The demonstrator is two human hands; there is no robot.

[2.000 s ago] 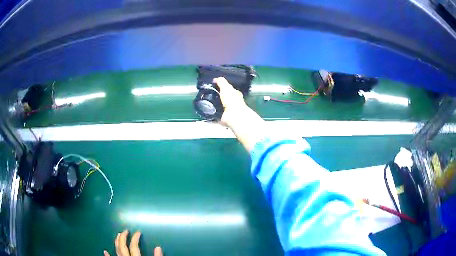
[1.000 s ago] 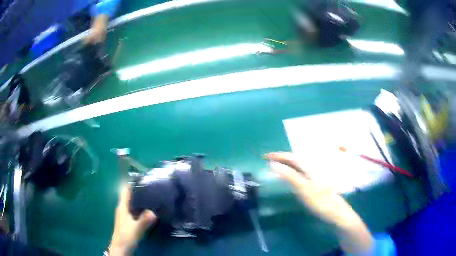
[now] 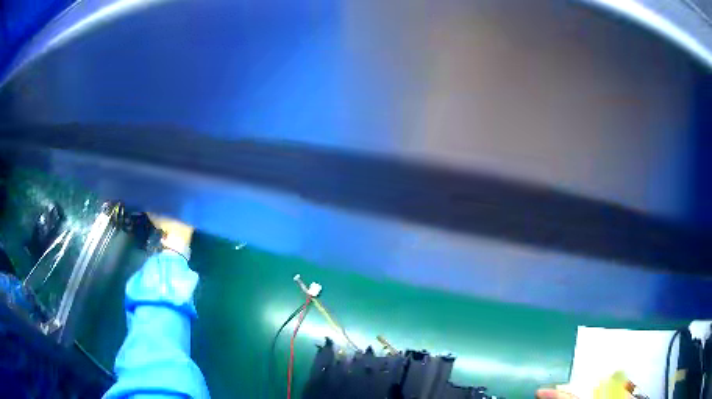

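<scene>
A black ribbed plastic unit (image 3: 375, 378) lies on the green bench at the bottom centre, cut off by the lower edge. Red, black and yellow leads with a small white connector (image 3: 314, 290) spread from its left side. My left hand (image 3: 173, 232) is stretched out to the far left, at a second black unit (image 3: 140, 224); its fingers are mostly hidden, so its grip cannot be told. My right hand (image 3: 556, 393) shows only as a fingertip at the bottom edge, right of the near unit.
A white paper sheet (image 3: 617, 354) lies at right, with a blurred yellow thing (image 3: 615, 385) on or over it and a black cable (image 3: 678, 366) at its edge. A metal rail (image 3: 82, 265) and pale leads are at left. A blurred blue and dark band covers the upper view.
The view has shifted, and the near unit sits lower in it. My left hand has left that unit and reached to the far left. My right hand is now almost out of view.
</scene>
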